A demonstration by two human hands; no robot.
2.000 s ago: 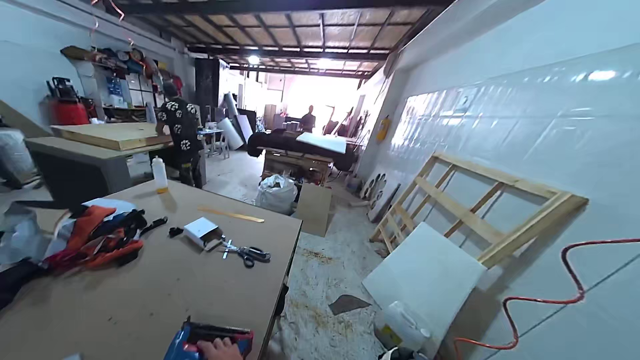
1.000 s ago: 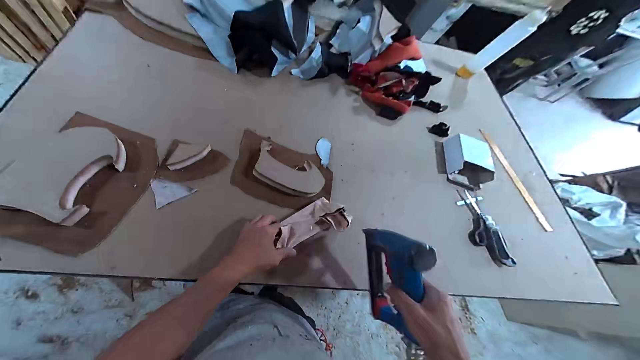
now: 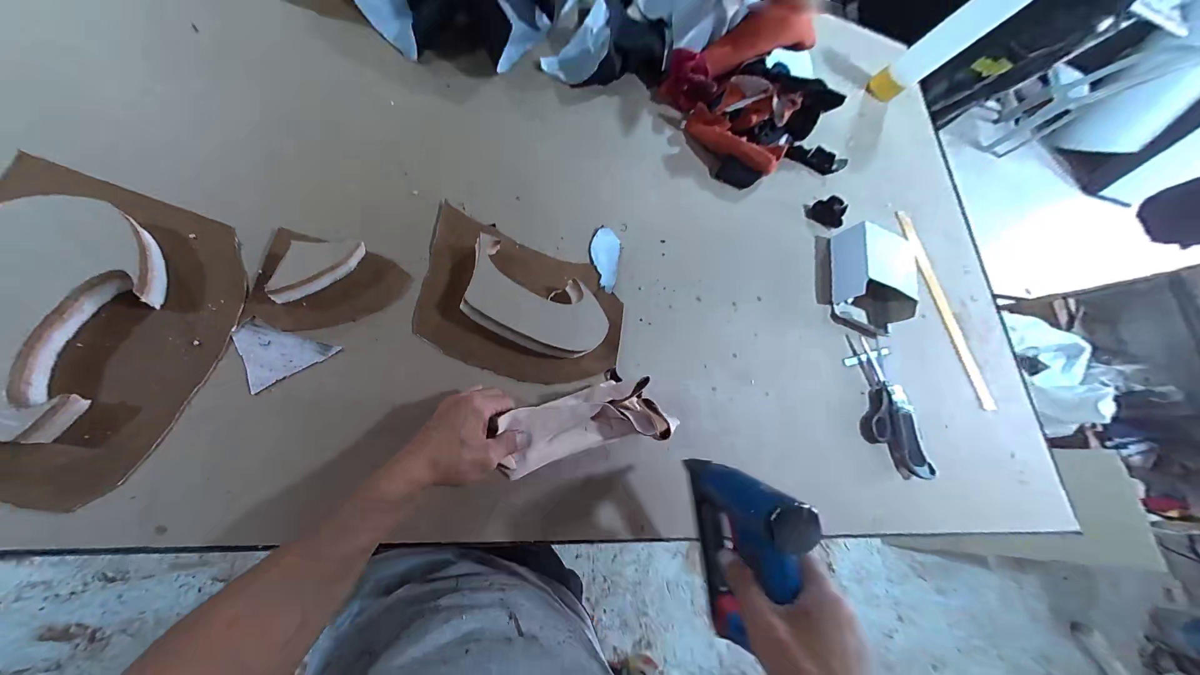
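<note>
My left hand (image 3: 469, 439) grips the left end of a piece wrapped in pale pink material (image 3: 586, 424), held over the near part of the table (image 3: 525, 511). Dark, curled edges show at the piece's right end. To its right, my right hand (image 3: 797, 614) holds a blue and red power stapler (image 3: 750, 534) by the handle at the table's near edge; the tool does not touch the piece. Just beyond the piece, a curved foam-edged part (image 3: 534, 305) lies on a brown board. A small pale blue scrap (image 3: 606, 258) is beside that board.
Larger curved foam-edged parts (image 3: 61, 234) lie at the left. Scissors (image 3: 895, 422), an open white box (image 3: 872, 267) and a wooden strip (image 3: 947, 314) are at the right. Orange and black fabric scraps (image 3: 741, 112) and a white bottle with a yellow tip (image 3: 947, 47) stand farther back.
The view has swung from the room down onto the table since the oldest frame. Over the last second, my hands still hold the pink piece and the stapler, with little plain change.
</note>
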